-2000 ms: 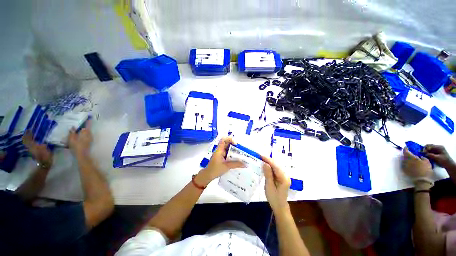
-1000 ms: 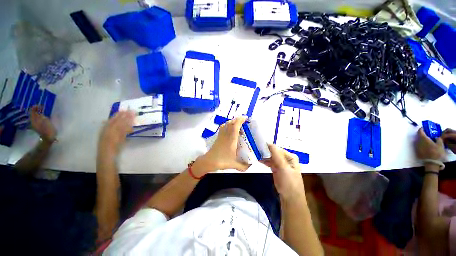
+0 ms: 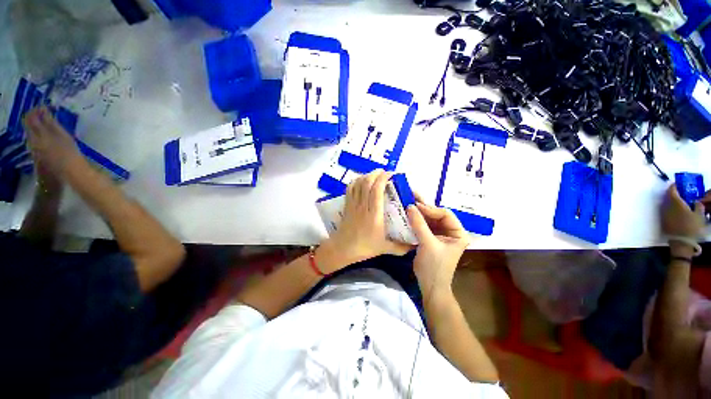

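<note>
A white-and-blue box sleeve (image 3: 397, 216) is held between my two hands near the table's front edge, blue end up. My left hand (image 3: 365, 214) wraps its left side, and my right hand (image 3: 438, 234) grips its right side. The fingers hide much of it, and I cannot tell whether a tray is inside. Other white-and-blue pieces (image 3: 377, 128) lie partly overlapped just beyond my left hand. Another printed sleeve (image 3: 472, 173) lies beyond my right hand.
A stack of sleeves or boxes (image 3: 312, 86) stands at centre-left, smaller pile (image 3: 212, 153) left of it. Plain blue trays (image 3: 231, 72) are behind. A black cable pile (image 3: 573, 66) is upper right; a blue tray with cable (image 3: 583, 204) lies right. Neighbours' hands (image 3: 54, 144) work at both sides.
The view has shifted, so the back stacks are out of frame. The held sleeve has turned in my hands and my left hand now wraps it. The left neighbour's hand has drawn back from the small pile.
</note>
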